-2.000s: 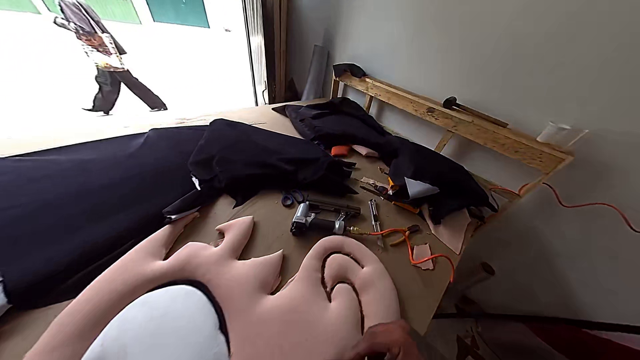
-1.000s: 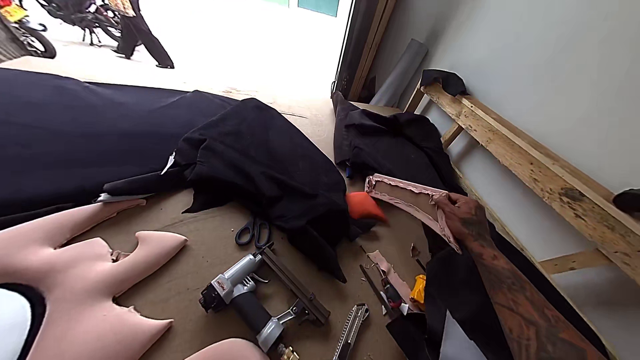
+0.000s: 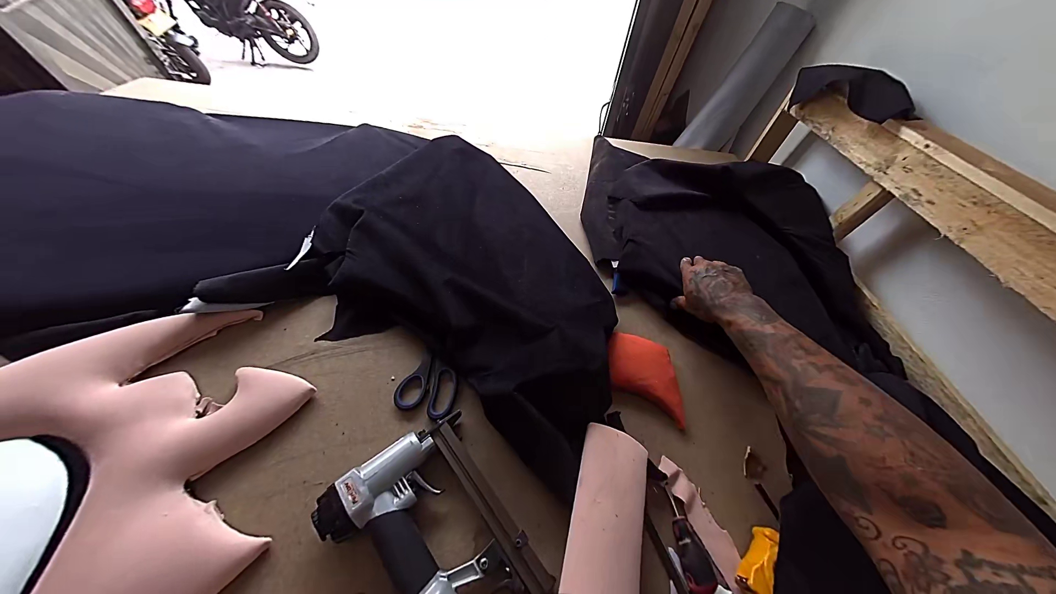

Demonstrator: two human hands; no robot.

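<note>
My right hand (image 3: 711, 287) reaches from the right and rests on a heap of black fabric (image 3: 734, 206), fingers bent against its near edge; whether it grips the cloth is not clear. My left hand is not in view. A second black fabric piece (image 3: 478, 256) lies bunched mid-table. To the left lies a pink padded cutout shape (image 3: 124, 429) with a white rounded part (image 3: 29, 503). A pneumatic stapler (image 3: 396, 487) lies in front, near dark-handled scissors (image 3: 427, 389). Right of it are a pink padded strip (image 3: 606, 511), a screwdriver (image 3: 693, 553) and an orange padded piece (image 3: 648, 375).
A wooden frame (image 3: 949, 181) runs along the right wall, with black cloth (image 3: 854, 91) over its end. A grey roll (image 3: 747, 78) leans behind. Dark fabric (image 3: 165, 198) covers the far left. Something yellow (image 3: 759, 559) lies at the lower right. Motorcycles (image 3: 256, 29) stand outside.
My right hand has let go of the pink-edged strip it held and moved forward onto the black fabric. A pink padded strip now lies beside the stapler. The walking person outside is out of view.
</note>
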